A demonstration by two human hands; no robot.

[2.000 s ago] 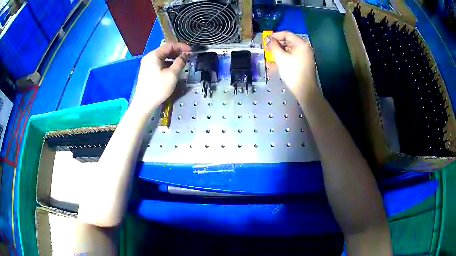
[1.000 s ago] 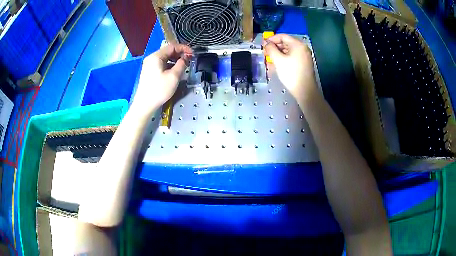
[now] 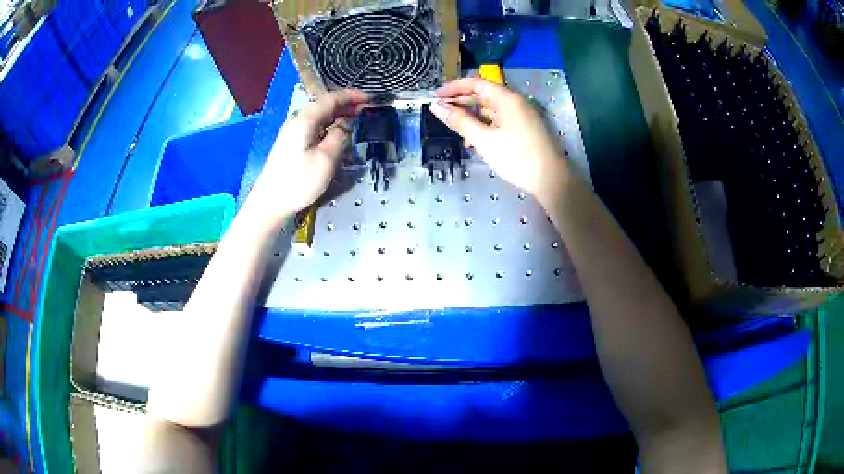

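Observation:
Two black adapters sit side by side in the shallow fixture in front of the fan, prongs towards me: the left adapter (image 3: 378, 134) and the right adapter (image 3: 440, 141). My left hand (image 3: 310, 153) has its fingertips at the upper left edge of the left adapter, thumb and forefinger close together. My right hand (image 3: 500, 130) reaches over the right adapter, with its thumb and forefinger at the adapter's upper end and partly covering it. I cannot tell if either hand grips anything. The fixture (image 3: 407, 100) is largely hidden by hands and adapters.
Perforated plate (image 3: 421, 241) lies under the fixture. Fan (image 3: 375, 54) stands behind. A yellow-orange block (image 3: 491, 73) is behind my right hand, a yellow tool (image 3: 305, 225) by my left wrist. Adapter carton (image 3: 699, 231) is right; green crate (image 3: 55, 278) with cartons is left.
My right hand has moved left from the yellow-orange block to the right adapter. My left hand has barely moved. The view has shifted slightly.

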